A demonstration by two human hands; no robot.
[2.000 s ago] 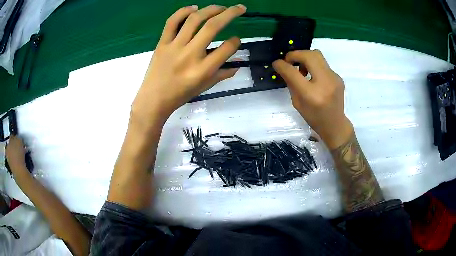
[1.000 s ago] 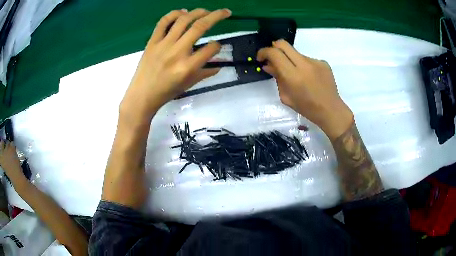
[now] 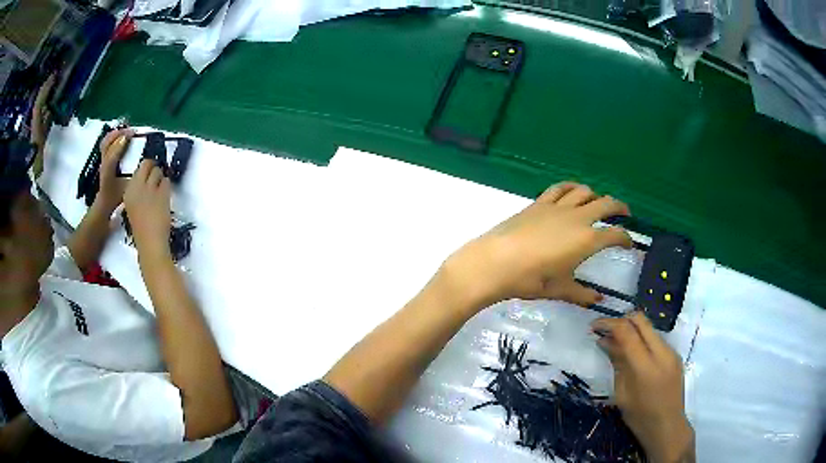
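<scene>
A black phone-type frame point(image 3: 666, 280) with yellow dots on its solid end lies at the right, by the edge of the white sheet. My left hand point(image 3: 543, 249) spans its window end and grips its long sides. My right hand point(image 3: 648, 380) is just below the frame's lower edge, thumb and fingers pinched together. A small dark piece, apparently a strip, shows at its fingertips; the fingers partly hide it. A dark heap of loose strips point(image 3: 561, 420) lies on the white sheet point(image 3: 362, 244) below my left hand, partly covered by my right hand.
Another black frame point(image 3: 475, 90) lies on the green belt point(image 3: 362, 99). At the left, a person in a white shirt point(image 3: 109, 362) handles a black frame point(image 3: 163, 154) beside more strips. White packing sheets point(image 3: 235, 23) and a clear bag point(image 3: 693, 27) lie beyond the belt.
The view has swung left, showing the neighbouring person and more belt. Only one frame now shows under my hands, where two overlapped. My right hand has moved to the frame's lower edge.
</scene>
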